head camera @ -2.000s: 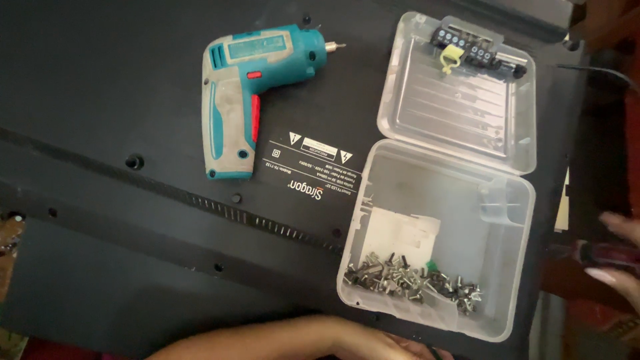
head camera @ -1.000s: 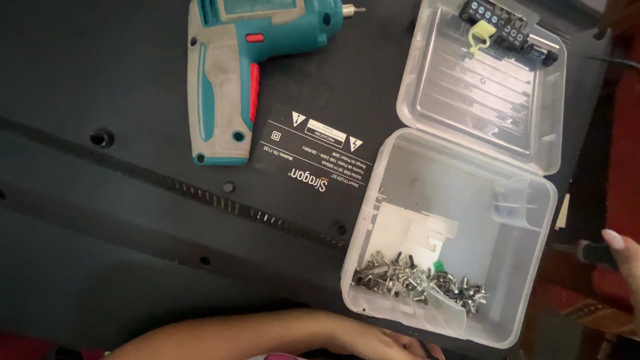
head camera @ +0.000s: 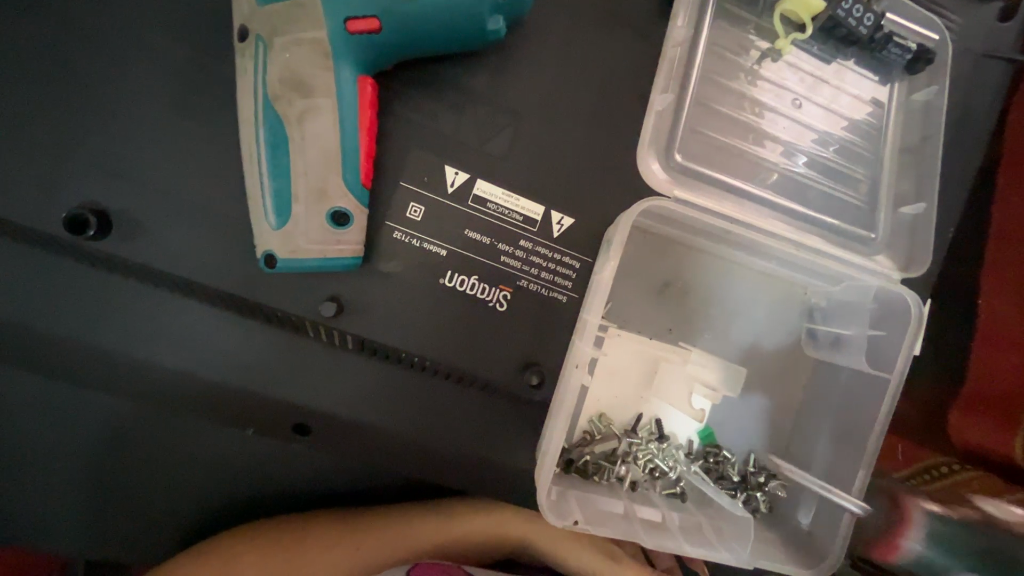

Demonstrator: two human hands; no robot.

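Note:
A screwdriver point(head camera: 932, 528) with a blurred red and dark handle comes in from the right edge, its shaft reaching over the clear plastic box point(head camera: 900, 384). On the handle, only a blurred bit of my right hand point(head camera: 992, 506) shows. Small metal screws point(head camera: 656, 456) lie piled inside the box, beside a white plastic piece point(head camera: 640, 372) and a small green piece. My left forearm crosses the bottom edge, and my left hand point(head camera: 600, 554) lies by the box's near wall, its fingers mostly cut off. A teal and grey cordless screwdriver point(head camera: 308, 136) rests on the black television back point(head camera: 160, 360).
The box's hinged lid point(head camera: 904, 192) lies folded back, with a black bit holder point(head camera: 860, 28) and a yellow-green tie point(head camera: 792, 24) at its far end. Raised posts and a slotted vent strip mark the black panel. Red patterned cloth point(head camera: 988, 352) shows at the right.
The screwdriver in my right hand has moved left from beyond the box, and its shaft is now over the screws. The view has come closer.

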